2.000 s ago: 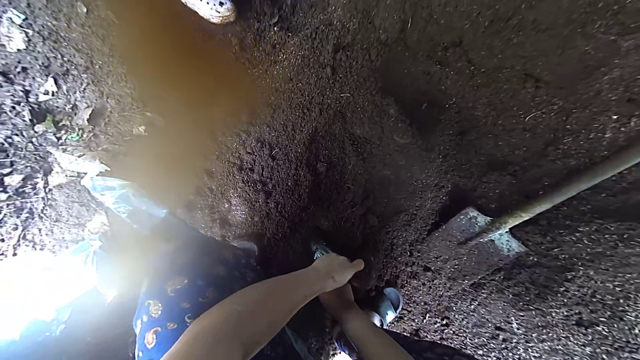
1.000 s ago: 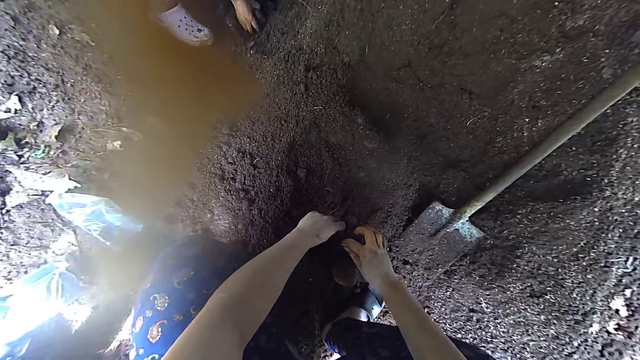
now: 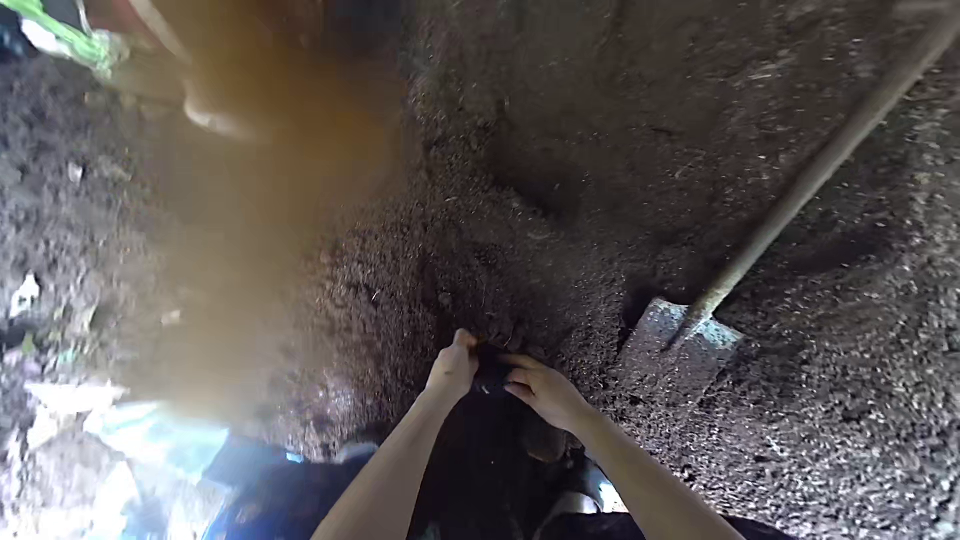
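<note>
Low in the middle of the head view, my left hand [image 3: 454, 366] and my right hand [image 3: 546, 388] hold a small black object [image 3: 491, 369] between them, one at each side. It looks like a dark plastic bag or pot; its exact kind is unclear. Loose dark soil [image 3: 480, 285] lies just beyond my fingers. To the right is a shovel, its metal blade [image 3: 686, 341] partly covered by soil and its wooden handle [image 3: 810, 176] slanting to the upper right.
Crumpled clear plastic [image 3: 161, 439] lies at the lower left. Something green and white [image 3: 71, 41] is at the upper left. A brown blur covers part of the left side. My shoes show at the bottom beside a rounded brown thing [image 3: 544, 442].
One second ago my hands were at the soil; now the black object is between them. Another person's hand and light shoe, seen earlier at the top, are no longer plain.
</note>
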